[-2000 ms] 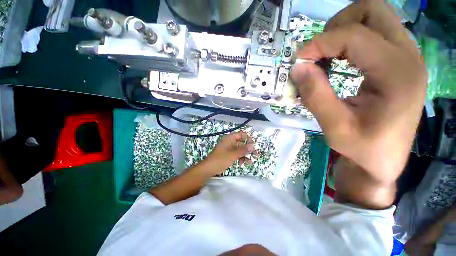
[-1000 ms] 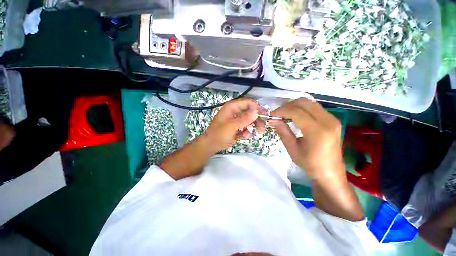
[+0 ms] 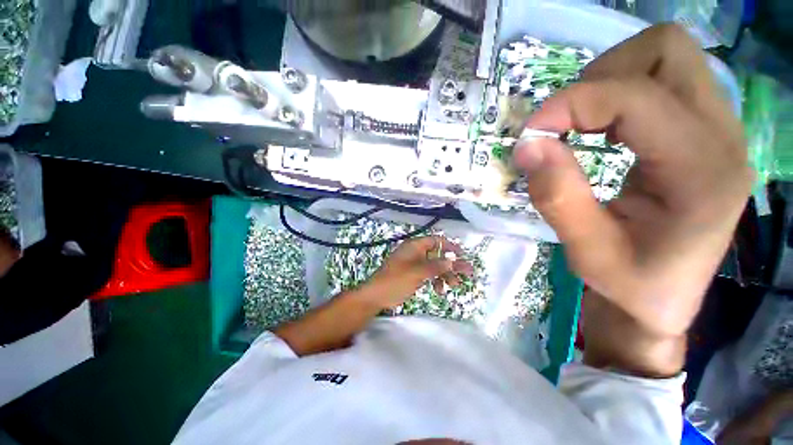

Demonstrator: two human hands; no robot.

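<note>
My right hand [image 3: 643,182] is raised at the right end of the silver bench machine [image 3: 374,130]. Its thumb and index finger pinch a small white workpiece [image 3: 541,134] close to the metal fixture block [image 3: 452,148]. A thin dark tool, perhaps tweezers [image 3: 600,147], shows inside the curled hand; its ends are hidden. My left hand [image 3: 416,271] is low over the lap-side tub [image 3: 317,261] of white-and-green parts, fingers curled, with a small white part [image 3: 450,256] at the fingertips. Whether it holds more is hidden.
The steel bowl feeder [image 3: 369,26] is behind the machine. The upper parts tub [image 3: 556,17] is partly behind my right hand. A black cable [image 3: 300,239] loops over the bench edge. A teal crate [image 3: 228,287] surrounds the lap-side tub. A red stool [image 3: 130,252] is at left.
My hands were together over the lap-side tub one second ago. My right hand has moved up to the machine's right end. My left hand stays low. The view has shifted, showing more machine.
</note>
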